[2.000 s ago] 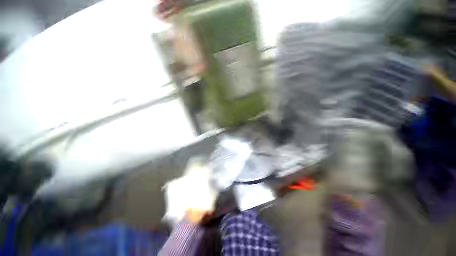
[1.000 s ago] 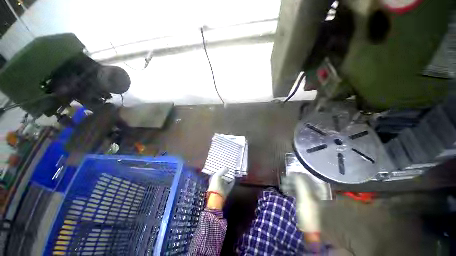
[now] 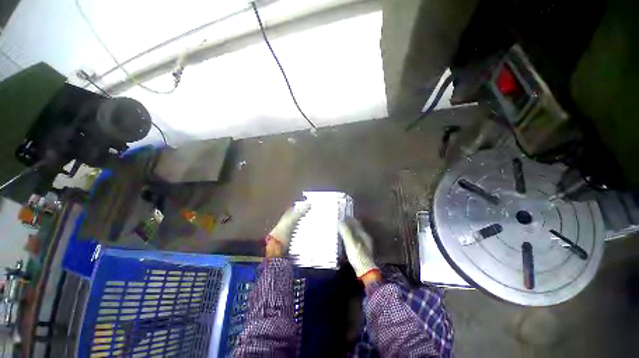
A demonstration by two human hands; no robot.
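Note:
A small pile of white, ribbed-edged aluminium workpieces (image 3: 319, 231) lies on the bench at the centre. My left hand (image 3: 288, 225), in an off-white glove, is on the pile's left side. My right hand (image 3: 357, 245), in an off-white glove with an orange-red cuff, is against its right side. The two hands hold the pile between them. The fingertips are partly hidden at the edges.
The blue slatted crate (image 3: 222, 308) stands at lower left, close to my left arm. The round slotted machine table (image 3: 483, 234) is at right, over a shallow tray (image 3: 438, 262). A second dark green machine (image 3: 56, 126) stands at far left.
My right hand has moved left from beside the tray to the pile's right side. My left hand has moved up along the pile's left side. The view has shifted, with the round table now larger.

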